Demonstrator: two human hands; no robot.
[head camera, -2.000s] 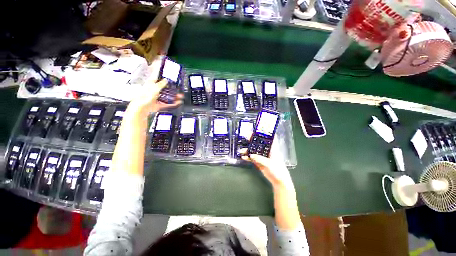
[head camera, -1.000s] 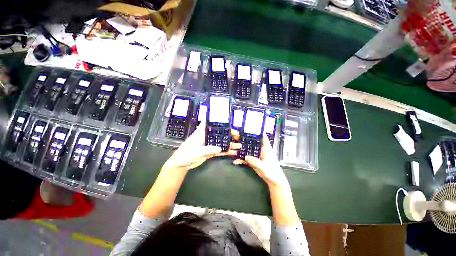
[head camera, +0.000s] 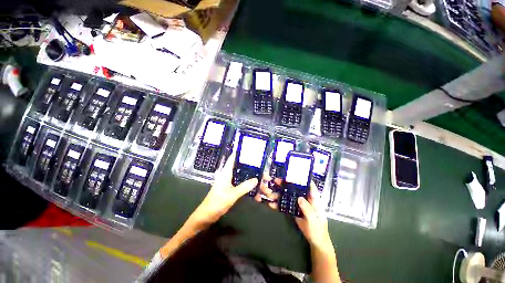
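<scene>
My left hand (head camera: 228, 187) holds a black keypad phone (head camera: 251, 155) upright toward me, its screen lit white, thumb on the keypad. My right hand (head camera: 311, 216) holds a second lit keypad phone (head camera: 298, 172) beside it, thumb on its keys. Both phones are above the front row of a clear blister tray (head camera: 354, 213) and partly hide phones in it. The tray's back row holds several lit phones (head camera: 332, 109) and a loose white piece (head camera: 233, 74) in its left pocket. The front row's right pocket holds no phone.
A second blister tray (head camera: 133, 218) of dark phones lies at left. White papers (head camera: 160, 61) and cables are back left, near a cardboard box (head camera: 160, 6). A smartphone (head camera: 405, 160) lies by the grey post (head camera: 454, 88). Loose white pieces (head camera: 475, 189) and a small fan (head camera: 473, 269) are at right.
The view has shifted, so the bench appears further left. Over two seconds my left hand came from the tray's back left to beside my right hand. Both hands still hold phones.
</scene>
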